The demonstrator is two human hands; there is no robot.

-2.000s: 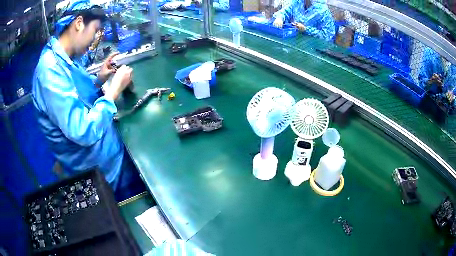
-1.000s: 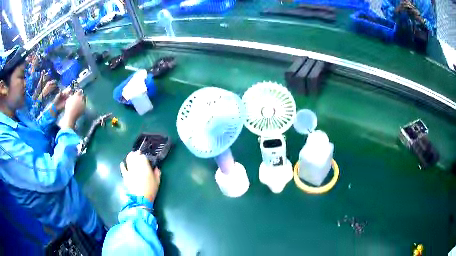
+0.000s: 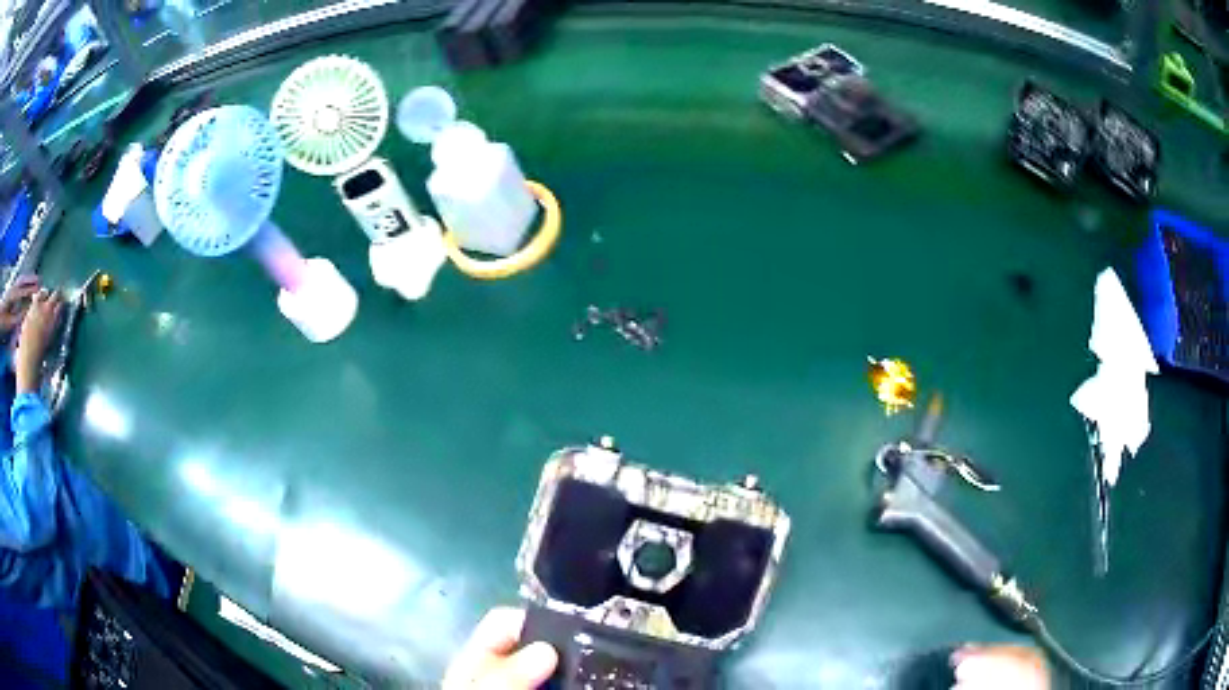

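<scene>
A camera housing front shell (image 3: 546, 539) with a dark tray and a hexagonal ring round its central opening is held low in the middle of the view. A dark flat part with a brownish rectangle (image 3: 613, 666) adjoins its lower edge and is cut off by the picture's bottom. My left hand (image 3: 501, 655) grips this dark part at its left side, thumb on top. My right hand (image 3: 1000, 669) shows only in part at the bottom edge, apart from the housing; whether it holds anything is hidden.
An air blow gun (image 3: 943, 528), amber film pieces (image 3: 891, 383), tweezers (image 3: 1098, 506), white wipes (image 3: 1121, 367) and a blue bin (image 3: 1173, 290) lie right. Small black parts (image 3: 623, 325) lie mid-bench. Fans (image 3: 218, 181) and a white bottle (image 3: 481, 193) stand left. A coworker's sleeve (image 3: 47, 472) shows left.
The view has swung right and down. The left hand, earlier at a dark unit near the coworker, now holds the housing assembly close in front. My right hand has come partly into view.
</scene>
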